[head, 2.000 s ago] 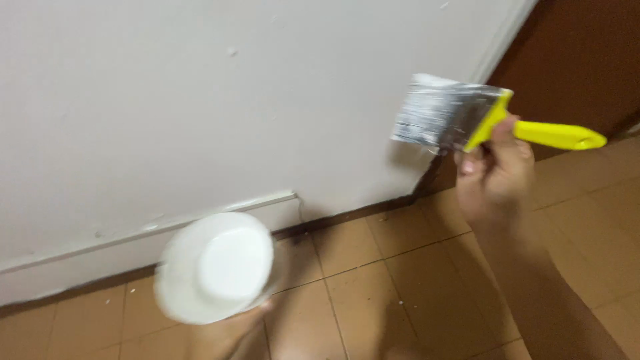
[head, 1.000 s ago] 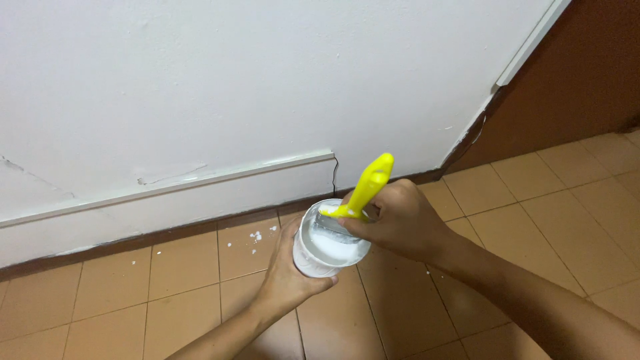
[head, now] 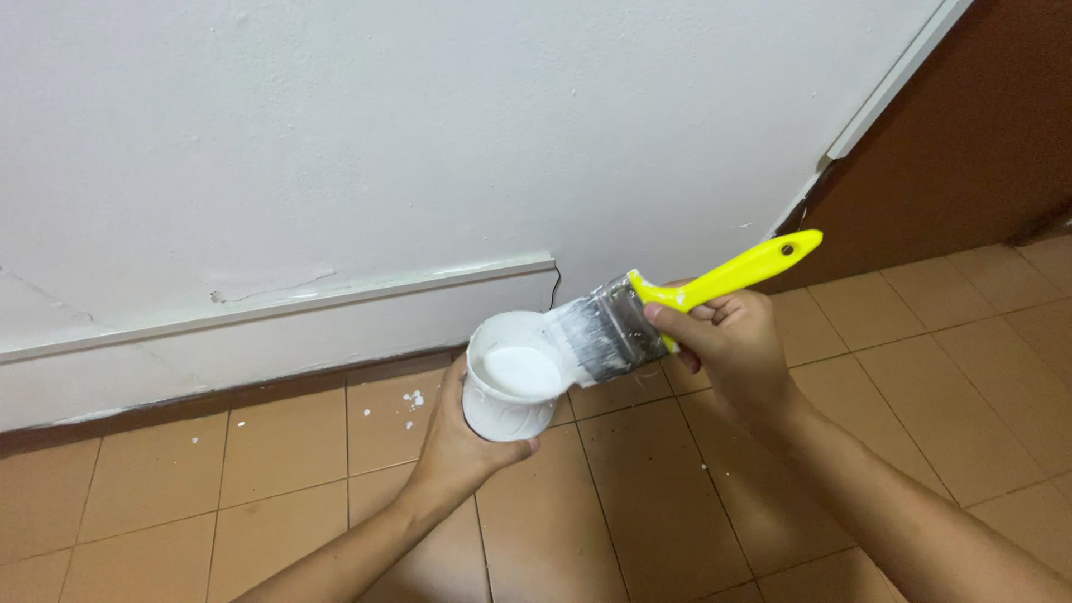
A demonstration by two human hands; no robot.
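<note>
My left hand (head: 469, 444) holds a white plastic tub (head: 508, 414) from the side and below, its open top tilted toward me. White paint (head: 524, 372) lies inside it. My right hand (head: 737, 352) grips a wide paintbrush by the base of its bright yellow handle (head: 745, 272), thumb on the metal ferrule side. The brush's bristles (head: 590, 335) are coated in white and point left, at the right rim of the tub. The handle points up and to the right.
A white wall (head: 402, 134) with cracks stands ahead. Cable trunking (head: 293, 306) runs low along it, and a thin black wire hangs from its end. A brown door or panel (head: 946, 142) is at the right. White spots dot the tiled floor (head: 662, 502).
Two seconds ago the brush was held away from the tub; one second ago its bristles were inside it. Now the bristles have come out to the rim, and the handle has swung to the right.
</note>
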